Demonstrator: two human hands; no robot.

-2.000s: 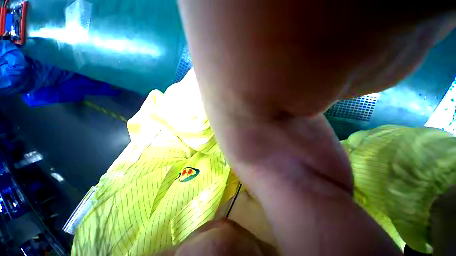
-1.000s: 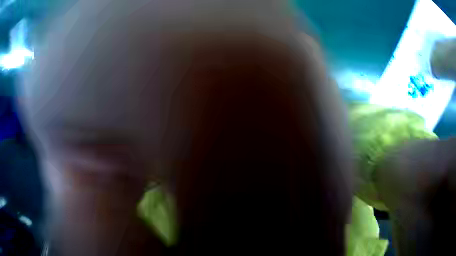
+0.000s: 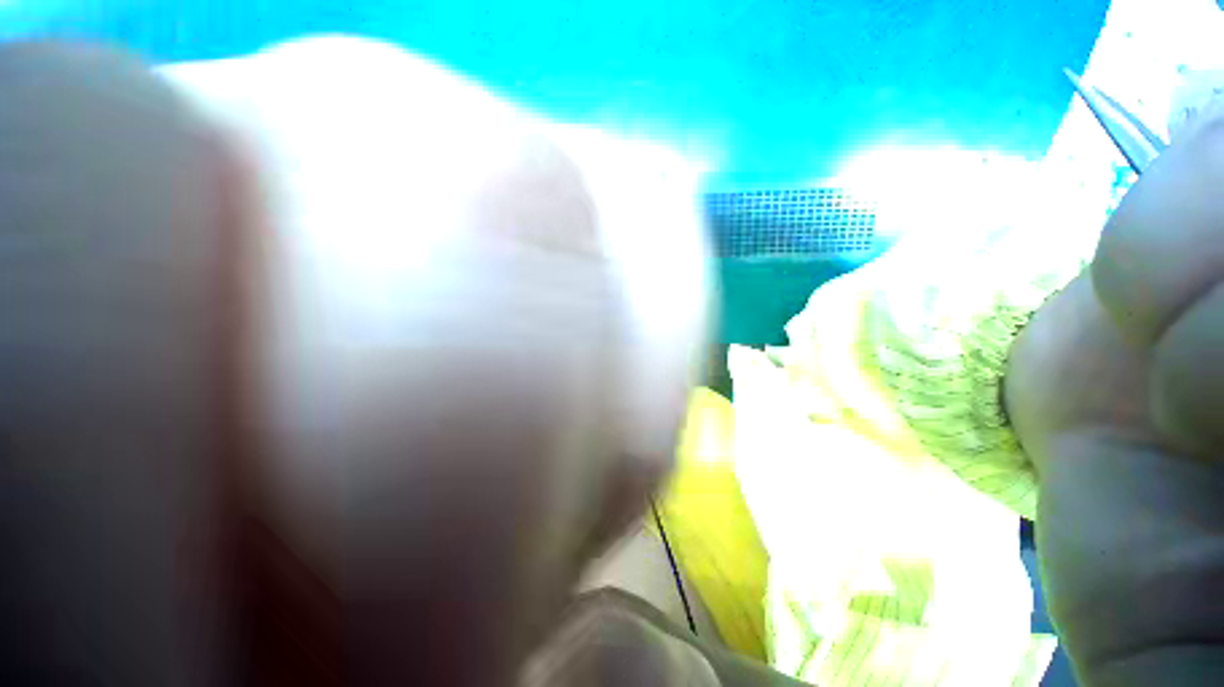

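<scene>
My left hand [image 3: 403, 322] is very close to the camera. Large and blurred, it fills the left half of the view. Its fingertips point up, and I cannot tell whether it holds anything. My right hand [image 3: 1141, 403] is at the right edge, partly cut off, with its fingers closed around silver pointed tweezers [image 3: 1119, 124]. The tweezers' tips point up and left in front of a white board [image 3: 1141, 40]. Nothing can be made out at the tips.
The bright green-blue bench surface [image 3: 805, 81] runs across the top, washed out by glare. A perforated patch [image 3: 792, 222] lies at its near edge. My yellow striped sleeve [image 3: 940, 362] and clothing fill the lower middle. A thin black cord [image 3: 674, 564] hangs at the bottom.
The large blurred hand has moved left from the middle, uncovering the perforated patch and my clothing. The tweezers now show in my right hand, which is higher. The picture is much brighter.
</scene>
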